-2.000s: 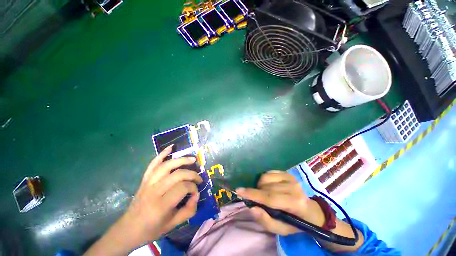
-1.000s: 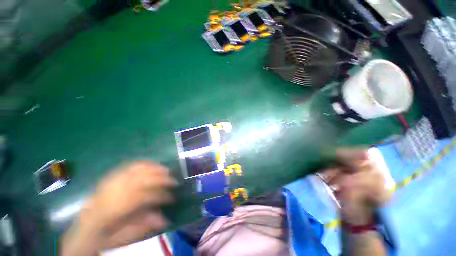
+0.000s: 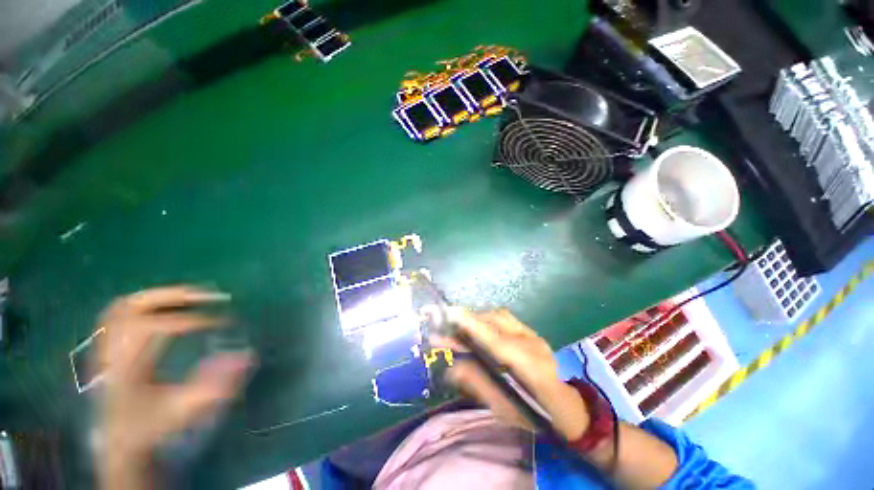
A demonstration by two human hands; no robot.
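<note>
The PCB strip lies on the green mat in front of me. Two black LCD modules (image 3: 364, 266) cover its upper part, and bare blue board (image 3: 402, 381) shows at its lower end. Glare whitens the part between. Orange flex tails (image 3: 440, 356) stick out on its right side. My right hand (image 3: 522, 368) grips a black soldering iron (image 3: 494, 368), its front end beside the strip's right edge; glare hides the tip. My left hand (image 3: 158, 368) is blurred at the left, fingers apart, partly covering the loose LCD stack (image 3: 84, 362). I see nothing held in it.
Finished panels (image 3: 450, 103) lie left of the fume fan (image 3: 556, 153). Another screen strip (image 3: 309, 29) is at the top. A white cup (image 3: 682, 199) stands near a white grid block (image 3: 781, 282). A component box (image 3: 661, 359) is at right. White parts (image 3: 829, 134) stand on a black tray.
My left hand has left the strip and moved left to the loose stack. My right hand swung out right, then came back to the strip with the iron. The camera view has shifted.
</note>
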